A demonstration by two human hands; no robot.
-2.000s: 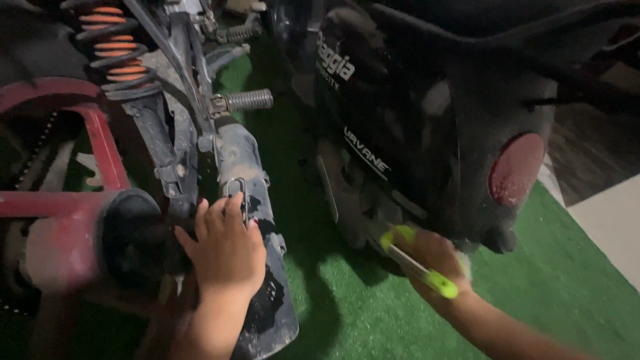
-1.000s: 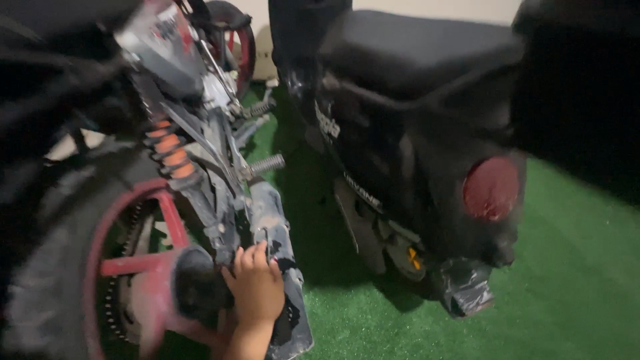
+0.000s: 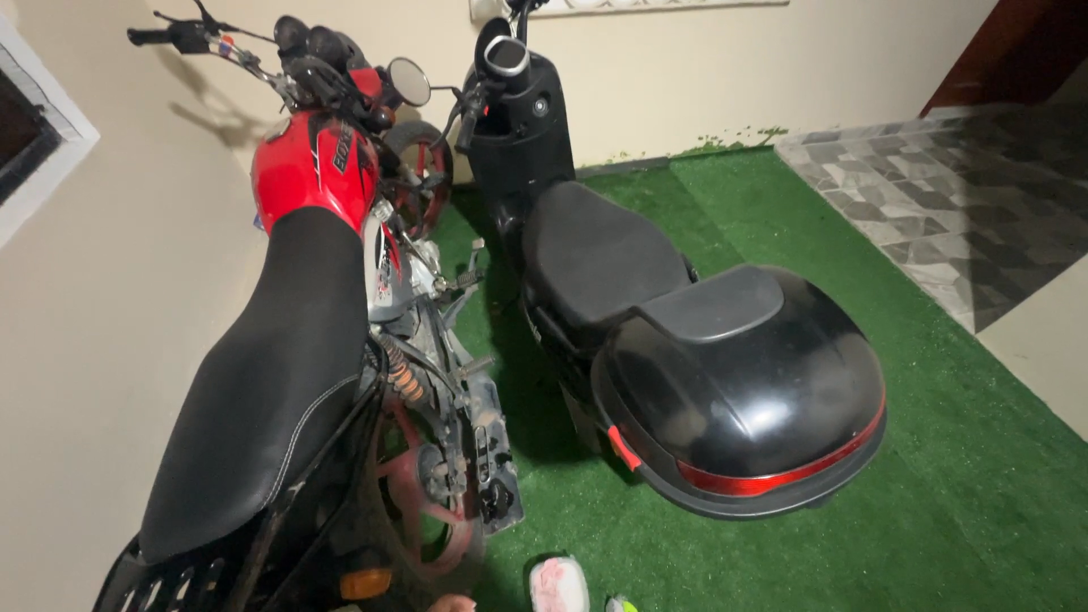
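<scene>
A small patch of skin, seemingly my left hand (image 3: 451,603), shows at the bottom edge beside the rear wheel; what it touches is hidden. My right hand is out of view. A red and black motorcycle (image 3: 314,166) stands on the left. Its dusty exhaust muffler (image 3: 500,476) and orange shock spring (image 3: 403,374) face a black scooter (image 3: 608,255) on the right. The scooter carries a black top case (image 3: 748,382) with a red reflector strip. Near the bottom edge lie a white and pink object (image 3: 558,585) and a partly cut-off lime-green object (image 3: 623,604), both unclear.
Green artificial turf (image 3: 722,552) lies under both vehicles. A beige wall (image 3: 680,76) runs behind them, with another wall close along the motorcycle's left side. Patterned tiles (image 3: 901,204) begin at the right. The motorcycle's mirror (image 3: 410,82) juts toward the scooter's handlebar.
The view has widened greatly. My left hand has left the motorcycle's muffler. My right hand, near the scooter's rear with a lime-green-handled tool two seconds ago, has gone out of view.
</scene>
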